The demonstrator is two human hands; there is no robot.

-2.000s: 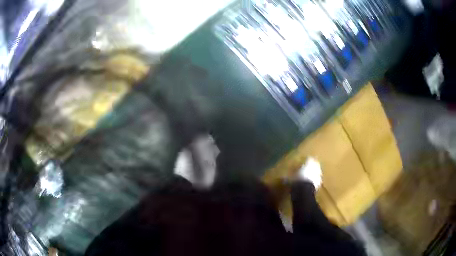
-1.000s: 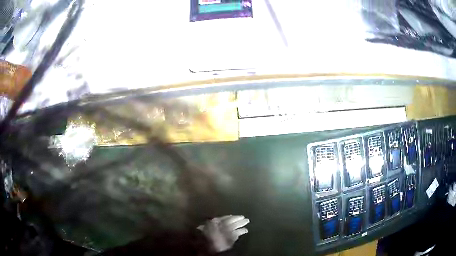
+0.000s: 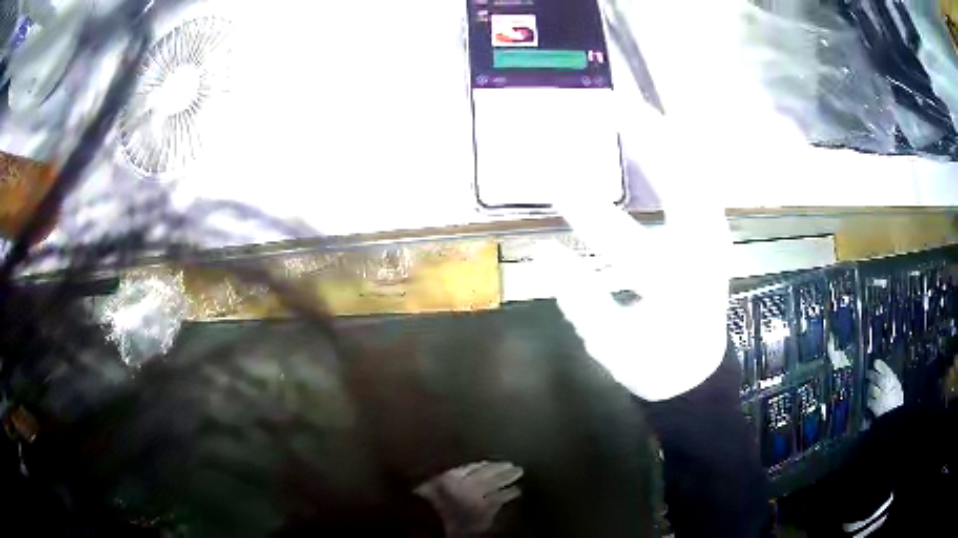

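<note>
A phone (image 3: 546, 147) with a dark and green display at its top lies on the bright white ledge, top centre. My right hand (image 3: 657, 305), in a white glove bleached by glare, reaches up from a dark sleeve to the phone's lower edge; its fingers blur into the white, so contact or grip cannot be told. My left hand (image 3: 475, 492), in a pale glove, is open and empty low over the green bench surface. A clear tray of black-and-blue packaged products (image 3: 772, 420) lies right of my right arm, which partly hides it.
Another person's gloved hand (image 3: 884, 389) is at the right, beside the tray, with more products beyond. Brown cardboard strips (image 3: 420, 278) run along the bench's far edge. A round grille (image 3: 173, 95) shows at upper left, shiny clear plastic (image 3: 830, 74) at upper right. Dark blur covers the left side.
My right hand has come into view and extends to the phone. More of the phone shows, and the tray sits farther right in view. My left hand has hardly moved.
</note>
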